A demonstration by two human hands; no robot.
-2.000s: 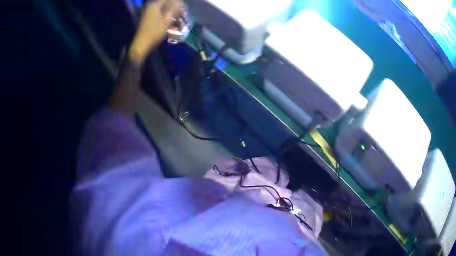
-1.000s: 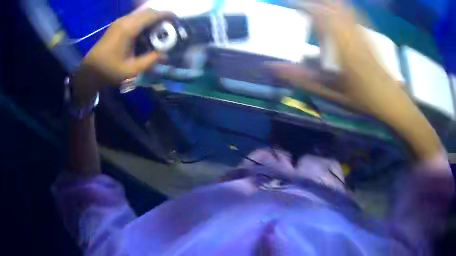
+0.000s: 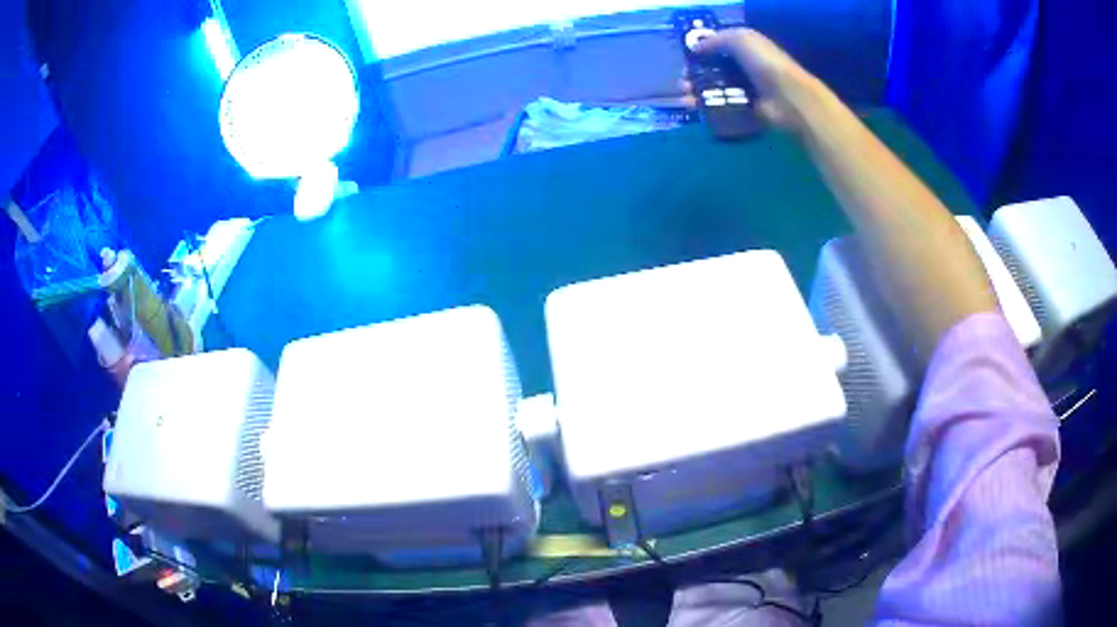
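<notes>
My right hand reaches over the bench to its far side, upper right of centre. It holds a black remote control upright, with the thumb at the white navigation ring. White mini projectors stand in a row along the near edge, among them one at centre right, one at centre left and one at the left. My right arm partly covers the units at the right. A dark stick with a yellow dot hangs at the centre-right unit's near side. My left hand is not in view.
The green bench top spans the middle. A bright round white fan or lamp stands at back left. Crumpled clear plastic lies at the back. A white power strip and rolled items are at the left. Black leads hang at the near edge.
The view has swung up from my lap to the whole bench. My left hand, seen with the remote one second ago, is out of view. The remote is now in my right hand at the far side.
</notes>
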